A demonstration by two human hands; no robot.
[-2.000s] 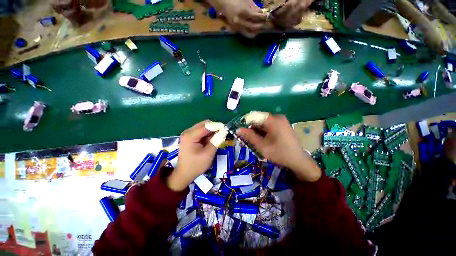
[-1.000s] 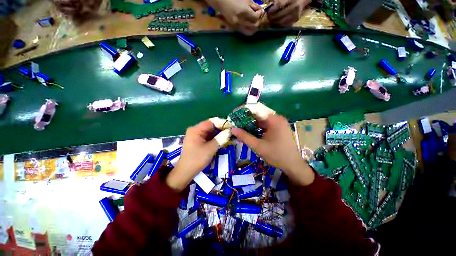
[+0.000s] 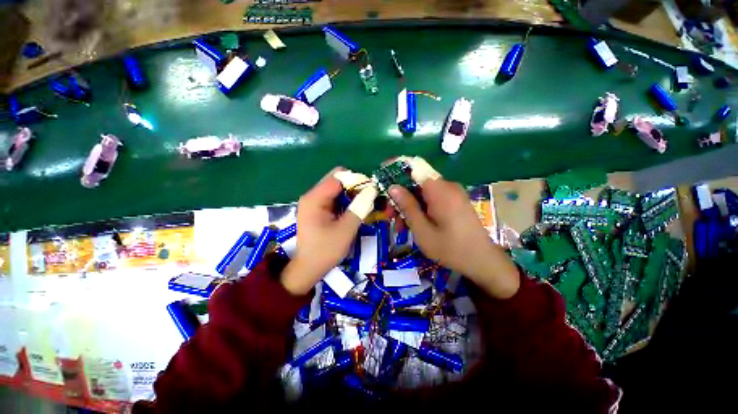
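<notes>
My right hand [image 3: 441, 214] holds a small green circuit board [image 3: 392, 175] between thumb and fingers, just above the bench's far edge. My left hand [image 3: 328, 222] touches it from the left, with thin yellowish and dark wires [image 3: 356, 189] pinched between its thumb and forefinger. White sleeves cover some fingertips. What else the fingers hide cannot be told. Below and between my forearms lies a heap of blue battery cells [image 3: 348, 306] with white labels and thin wires.
A green belt [image 3: 267, 174] crosses beyond my hands, bearing pale pink toy car bodies [image 3: 290, 110] and loose blue cells [image 3: 407, 111]. Green circuit panels [image 3: 595, 267] are piled at right. Printed card [image 3: 113, 307] covers the bench at left. More blue cells [image 3: 716, 226] lie far right.
The belt's cars and cells have shifted right in view. The green board, shown broad and flat a second ago, is now tilted and narrower. The hands across the belt have left view.
</notes>
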